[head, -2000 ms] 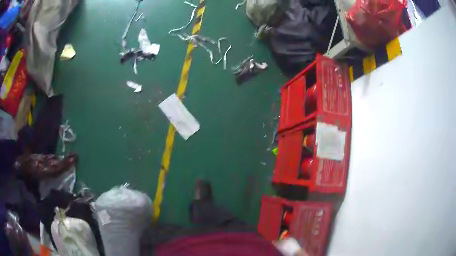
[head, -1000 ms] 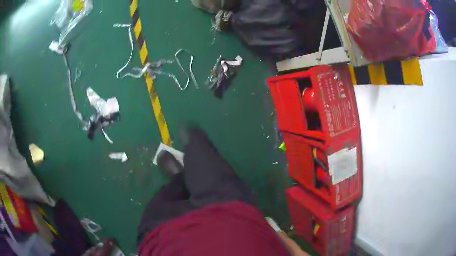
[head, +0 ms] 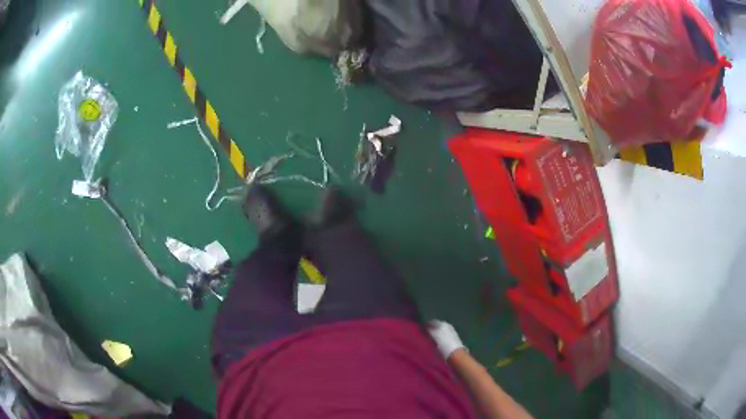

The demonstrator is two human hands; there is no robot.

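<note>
My right hand point(head: 446, 339) shows at the lower right beside my body, in a white glove or wrap, with the bare forearm behind it. It is small and partly hidden by my body; I see nothing held in it, but its fingers are unclear. My left hand is not in view. In front of my feet lie white cloth strips point(head: 214, 168) and a dark and white scrap point(head: 378, 155) on the green floor. A red plastic bag point(head: 646, 74) is at the upper right, on a pale-edged surface.
Red fire extinguisher boxes point(head: 564, 209) stand along the white wall point(head: 679, 286) on the right. A black bag point(head: 446, 53) and a pale sack point(head: 307, 20) are ahead. A clear plastic bag point(head: 74, 135), more scraps point(head: 200, 258) and grey cloth point(head: 49, 335) lie left.
I have walked forward along the striped tape. The black bag and red bag are nearer. The fire extinguisher boxes are now more beside me. More of my right hand and forearm shows.
</note>
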